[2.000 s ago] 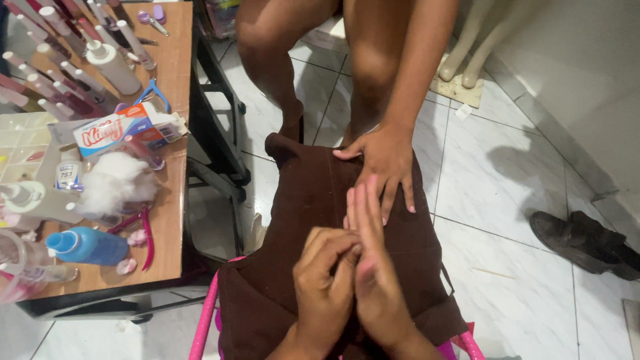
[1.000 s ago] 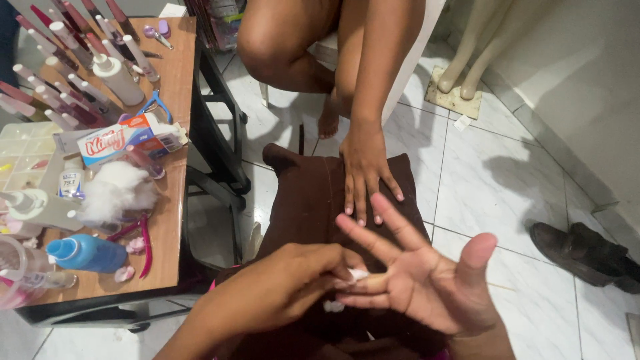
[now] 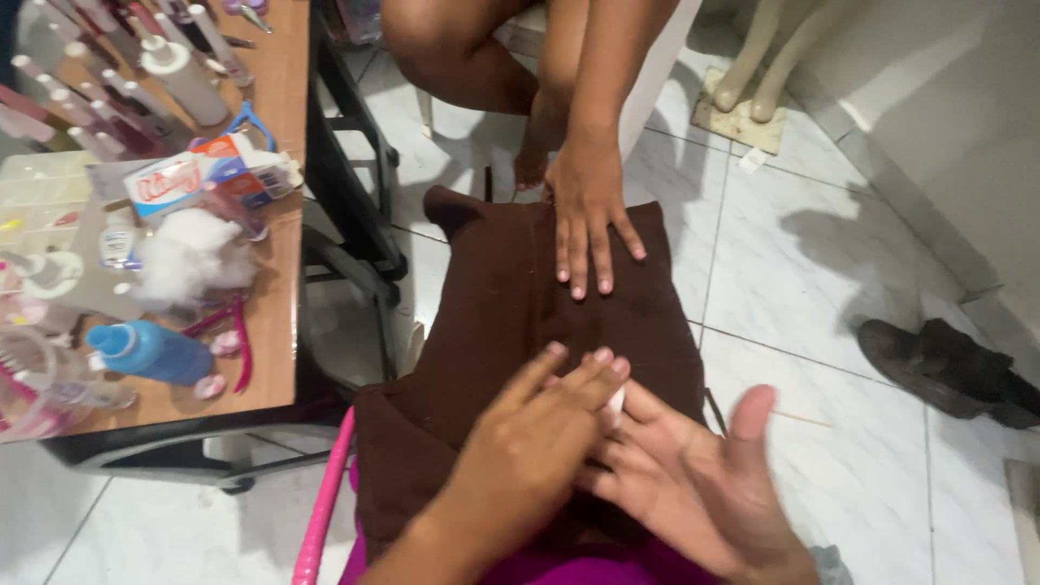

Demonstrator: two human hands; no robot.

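My left hand (image 3: 528, 439) has a small piece of white cotton (image 3: 615, 406) pressed between its fingers and the fingers of my right hand. Palm up and thumb apart, my right hand (image 3: 691, 487) lies under it, its fingertips partly hidden. Both are over a dark brown cloth (image 3: 504, 301) on my lap. Farther up the cloth, another person's hand (image 3: 591, 215) rests flat, palm down, with fingers spread. A cotton wad (image 3: 195, 256) sits on the wooden table at the left, behind a blue bottle (image 3: 154, 351) and pink-handled nippers (image 3: 242, 345).
The wooden table (image 3: 276, 309) also holds nail polish bottles, a white pump bottle (image 3: 185, 80), a cotton box (image 3: 183, 180) and a compartment tray (image 3: 41, 183). A pink chair arm (image 3: 323, 504) is beside my lap. Dark shoes (image 3: 946, 366) and a mannequin stand (image 3: 739, 114) are on the tiled floor at right.
My hands were together over the cloth, then my right hand opened out, with white cotton showing at its fingers. My left hand has since moved over its fingers. The other person's hand stays on the cloth.
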